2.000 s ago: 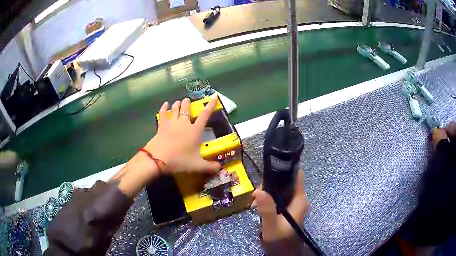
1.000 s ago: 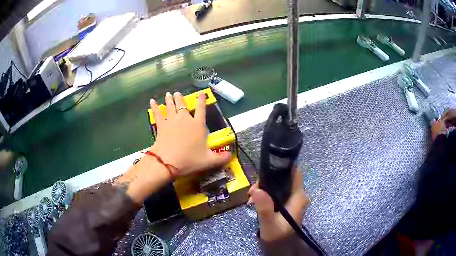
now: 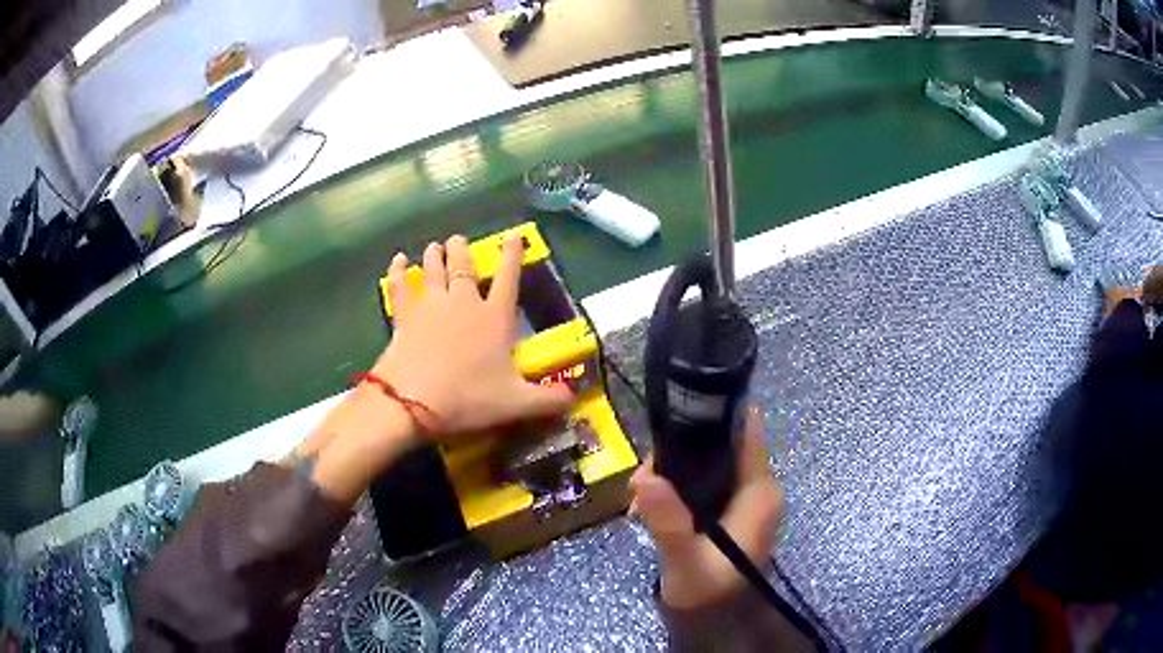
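My left hand (image 3: 462,351) lies spread, fingers apart, over the yellow screw feeder (image 3: 542,517), covering part of its hopper and top. The feeder's red number display shows beside my thumb. My right hand (image 3: 714,523) is closed around the black electric screwdriver (image 3: 699,383), held upright to the right of the feeder beneath a silver rod (image 3: 714,153). The driver's tip is hidden. A round fan grille (image 3: 388,623) lies at the bottom edge, left of the feeder's front.
A handheld fan (image 3: 597,204) lies on the green conveyor belt (image 3: 344,287) behind the feeder. More fans lie at the far right and lower left. A black smartphone (image 3: 415,510) lies left of the feeder. A neighbour's hand (image 3: 1129,296) and dark sleeve are at the right.
The fan behind the feeder has moved right along the belt. The electric screwdriver and rod have shifted slightly left. My left hand stays spread over the feeder.
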